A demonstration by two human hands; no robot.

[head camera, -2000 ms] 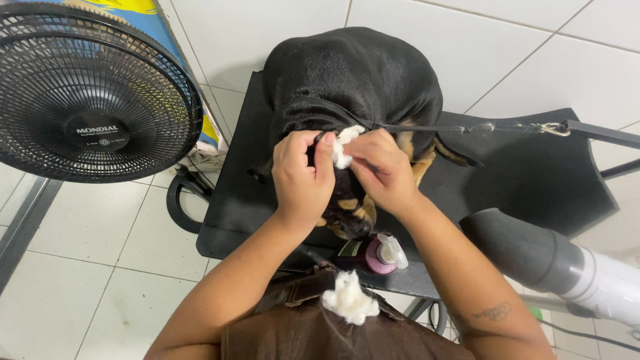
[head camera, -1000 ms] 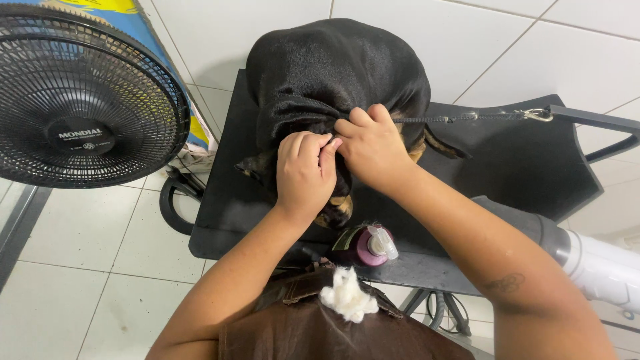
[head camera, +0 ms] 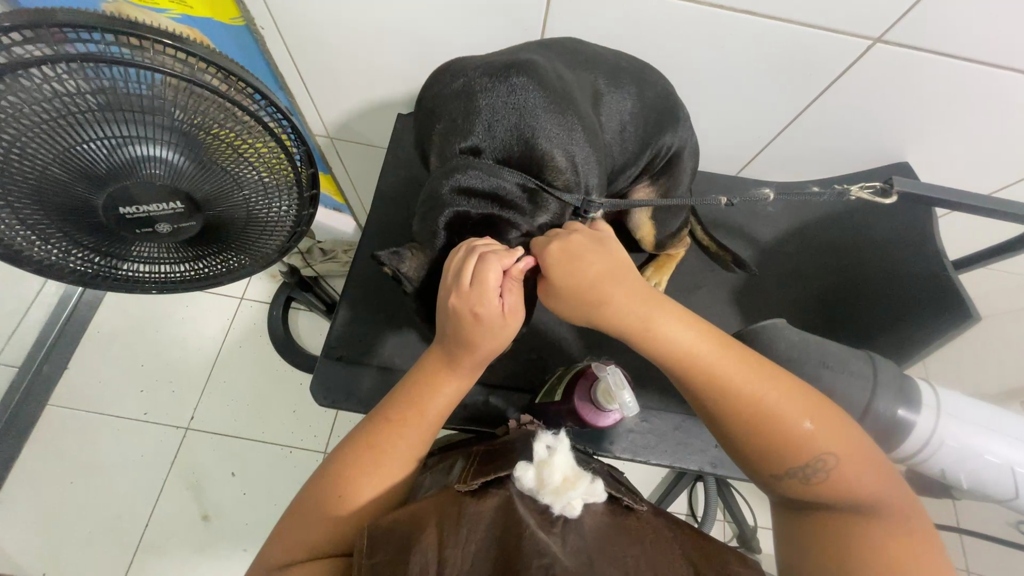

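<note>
A black-and-tan dog (head camera: 552,120) is curled on a black grooming table (head camera: 832,256), its head low and mostly hidden by my hands. My left hand (head camera: 480,296) is closed at the dog's head, thumb against the curled fingers, close beside one ear (head camera: 402,266). Touching it, my right hand (head camera: 588,276) is curled over the other side of the head; what lies between the fingers is hidden. A black strap (head camera: 664,202) runs from the dog's neck to a metal clip (head camera: 872,192). White cotton (head camera: 560,474) rests on my brown apron (head camera: 512,532).
A purple bottle with a clear cap (head camera: 596,394) stands at the table's near edge. A black fan (head camera: 152,160) fills the upper left. To the right, a grey nozzle on a white tube (head camera: 840,380) lies near my right forearm. A tiled wall is behind the dog.
Two seconds ago white cotton showed between my hands at the dog's head; now none shows there. My right hand has turned so its back faces up. The dog's head has gone lower behind my hands.
</note>
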